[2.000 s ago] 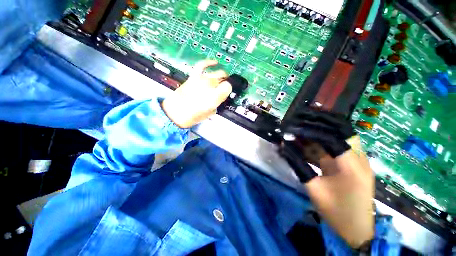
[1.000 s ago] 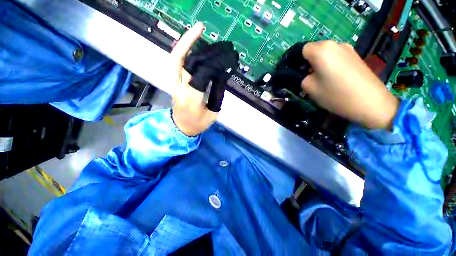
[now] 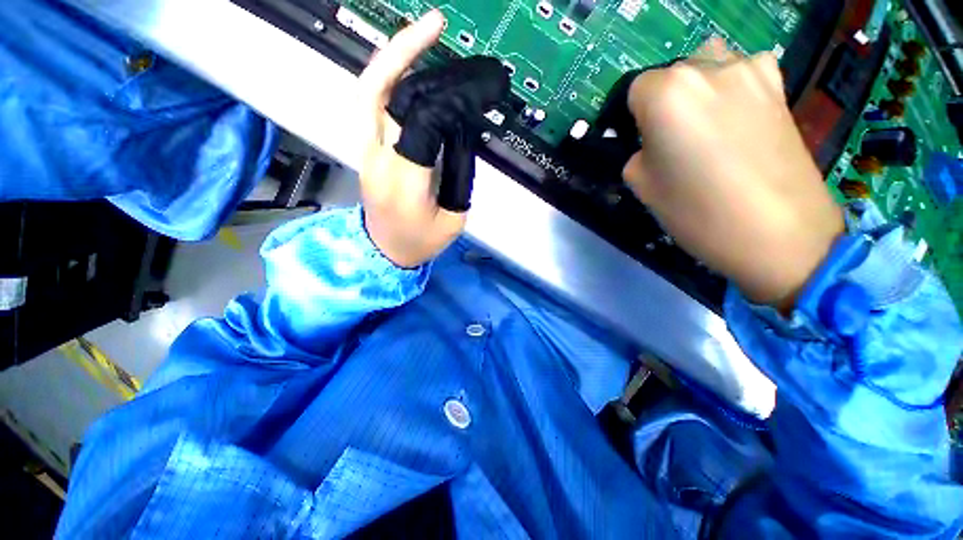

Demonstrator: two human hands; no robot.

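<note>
A green printed circuit board (image 3: 570,53) with white print and holes lies in a black pallet (image 3: 306,37) whose edge has white printed codes. My left hand (image 3: 417,148), with black coverings on some fingers, is at the pallet's near edge. Its index finger points out over the board and the other fingers are curled; whether they hold anything is hidden. My right hand (image 3: 729,158) is over the board's near right part, back of the hand up, fingers curled under. Its fingertips and anything in them are hidden.
A silver-white conveyor rail (image 3: 591,264) runs diagonally between my body and the pallet. A dark red-brown crossbar (image 3: 829,116) is at the upper right. Beyond it another board (image 3: 917,105) bears orange-brown coils, a black cylinder and a blue block. A person's blue sleeve (image 3: 137,116) is at the left.
My right hand has crossed from the crossbar area onto the board. My left hand now shows its black-covered fingers, index finger extended. In the last second both have shifted only slightly.
</note>
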